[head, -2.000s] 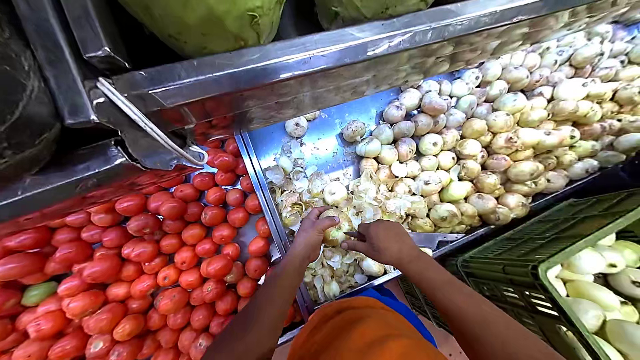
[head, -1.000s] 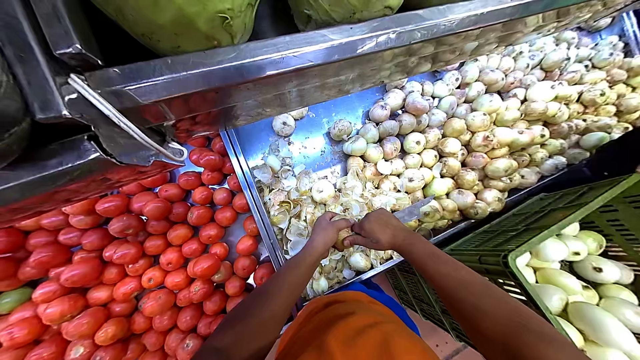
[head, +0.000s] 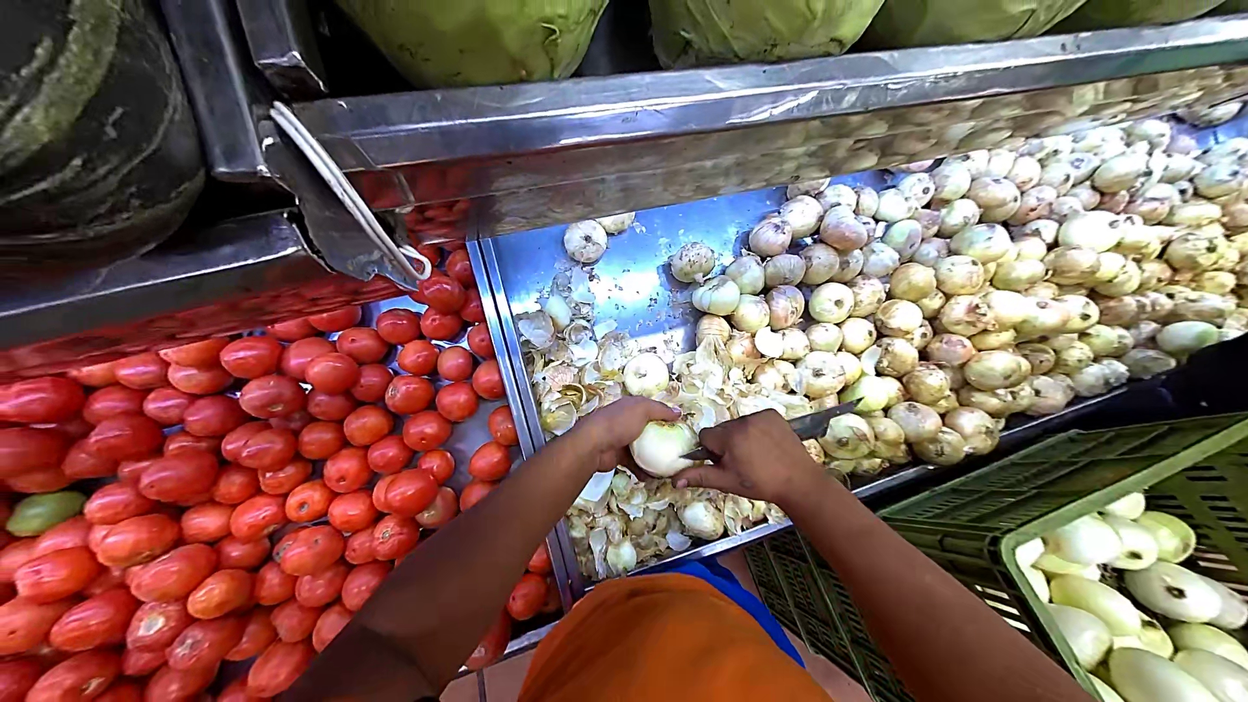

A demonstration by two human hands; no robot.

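A peeled white onion [head: 664,448] is held in my left hand [head: 626,435], whose fingers wrap its left side. My right hand [head: 749,456] grips a knife [head: 827,419]; its dark blade sticks out to the upper right, and a pointed metal part of it touches the onion's right side. Both hands are over the near left part of a metal bin, above loose onion skins [head: 634,507]. Another pale onion [head: 645,374] lies on the skins just beyond my left hand. Unpeeled onions [head: 960,312] are heaped to the right.
Red tomatoes [head: 331,468] fill the bin at left, past a metal divider [head: 517,380]. A metal shelf edge [head: 682,107] crosses above, holding large green produce [head: 478,39]. A bent white wire [head: 341,190] hangs from it. At lower right stands a green plastic crate [head: 1024,556] of peeled onions [head: 1170,595].
The hands, close together a second ago, are a little apart, with the white onion plainly showing between them. More of the knife blade shows beyond my right hand.
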